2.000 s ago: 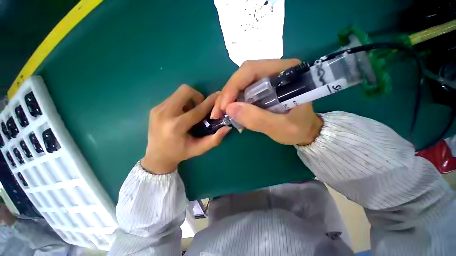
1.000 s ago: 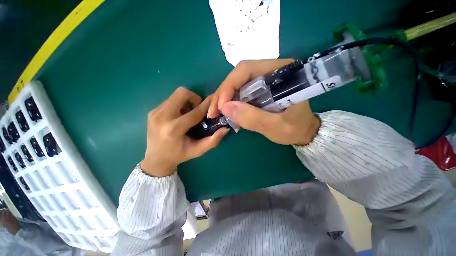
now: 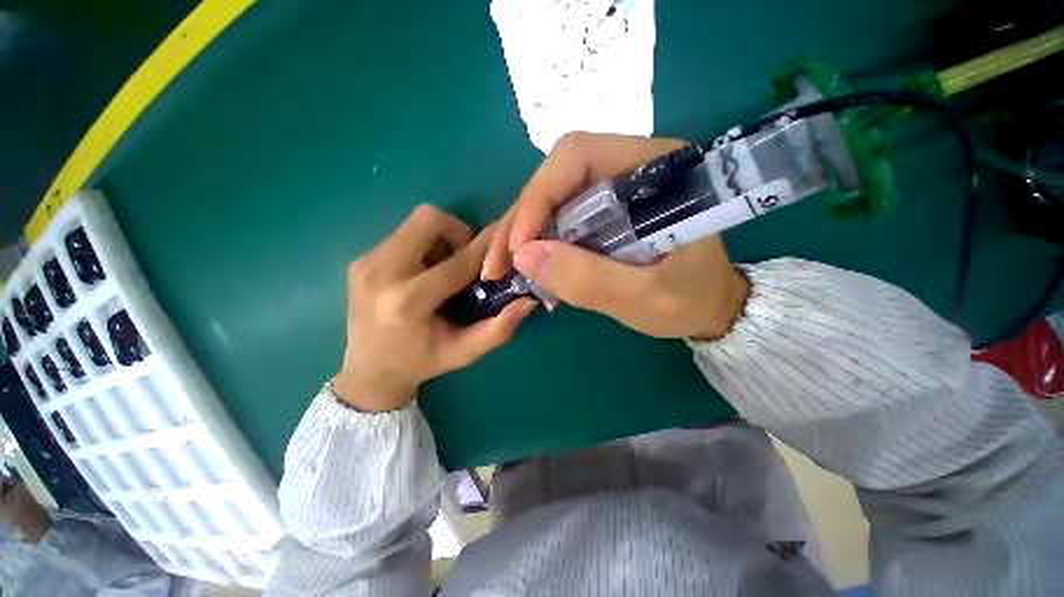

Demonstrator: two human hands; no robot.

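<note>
My left hand (image 3: 403, 306) holds a small glossy black housing (image 3: 473, 301) between thumb and fingers over the green mat. My right hand (image 3: 630, 251) grips a clear glue syringe (image 3: 764, 169) like a pen, its front end at the housing. The fingertips of both hands are close together there, and the needle tip is mostly hidden by my right fingers. The syringe has a white label, a green cap (image 3: 869, 157) at its rear and a black cable (image 3: 963, 140) along it.
A white tray (image 3: 175, 437) with square pockets, several holding black parts, is at the left. White wiping paper (image 3: 583, 70) with dark specks lies beyond my hands. A yellow edge strip (image 3: 128, 105) runs at upper left. A red object (image 3: 1027, 359) is at far right. A person's hand (image 3: 21, 511) shows at lower left.
The syringe has tilted very slightly and shifted a little to the left since the first frame. Both hands keep their grips. The tray has shifted slightly in view.
</note>
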